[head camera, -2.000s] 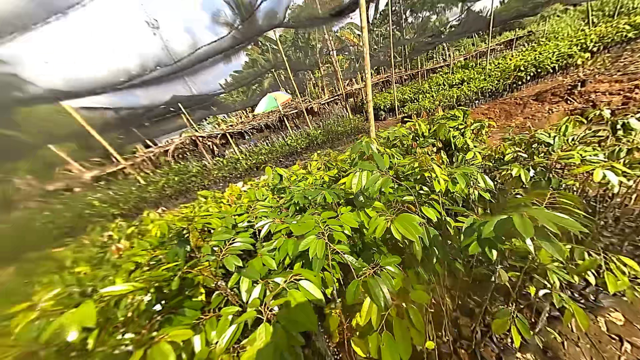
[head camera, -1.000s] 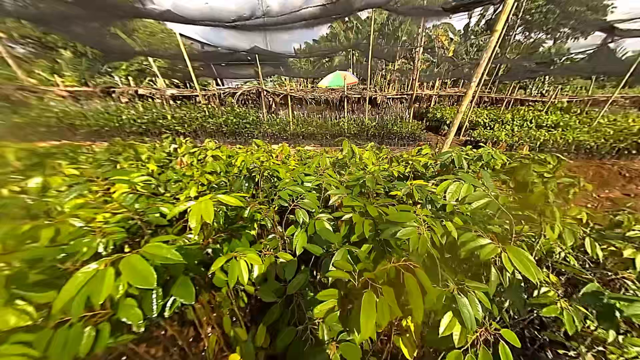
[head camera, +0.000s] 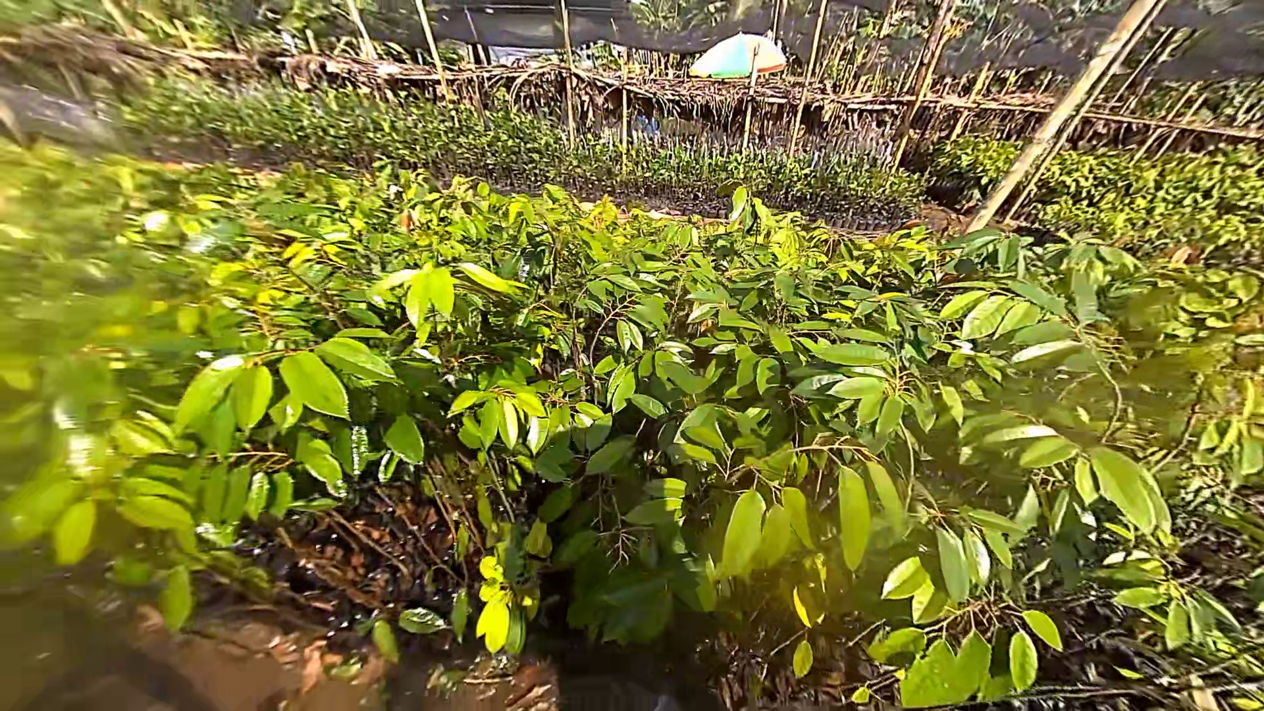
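Observation:
Neither my left hand nor my right hand shows in the head view. Leafy green seedlings stand close together across the middle of the view. Their glossy leaves reach toward the camera, and a cluster of broad leaves hangs at the left. Some yellow leaves show low down near the bottom centre. Thin stems and brown leaf litter lie in part shade beneath the foliage.
Farther back is a bed of smaller seedlings. A slanted wooden pole stands at the right, with more plants beyond it. Behind are a low brushwood structure, dark shade netting and a coloured umbrella.
The view has levelled since the first frame and now tilts farther down, showing more of the ground under the near plants.

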